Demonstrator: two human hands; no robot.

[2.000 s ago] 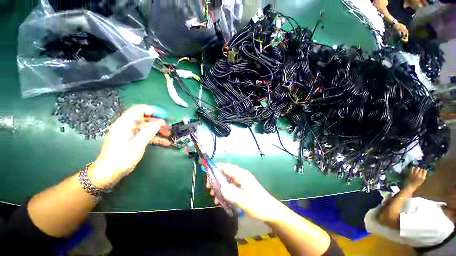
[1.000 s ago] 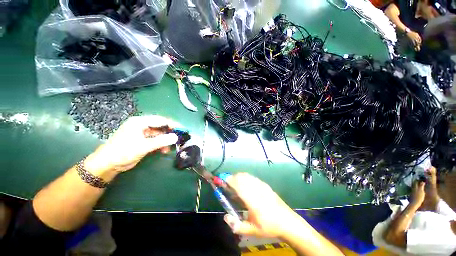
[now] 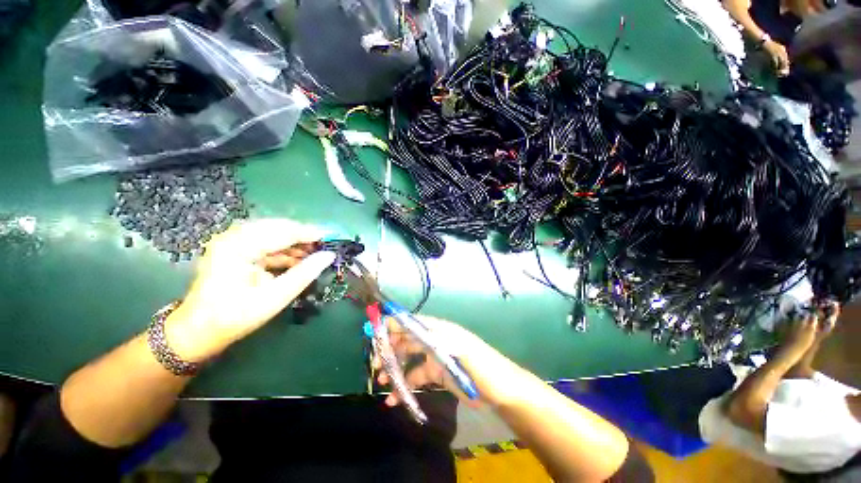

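Note:
My left hand [image 3: 253, 275] holds a small black housing [image 3: 342, 249] in its fingertips, left of the picture's middle. Light blue covers show on the fingertips. My right hand [image 3: 436, 357] holds cutting pliers [image 3: 400, 341] with red and blue handles spread apart. The pliers' jaws are at the housing's lower side. A small part with thin wires [image 3: 326, 291] hangs just below the housing; its details are blurred.
A large heap of black cables [image 3: 604, 170] covers the right. Small grey-black blocks [image 3: 179, 208] lie left, below a clear bag of dark parts [image 3: 170, 99]. White-handled pliers [image 3: 342, 170] lie behind my hands. Another person's hands [image 3: 814, 323] are at the right edge; another person's arm [image 3: 767, 42] shows top right.
The housing has turned in my left fingertips, and the small wired part now shows below it. The pliers' handles have spread apart in my right hand. The whole view has shifted slightly.

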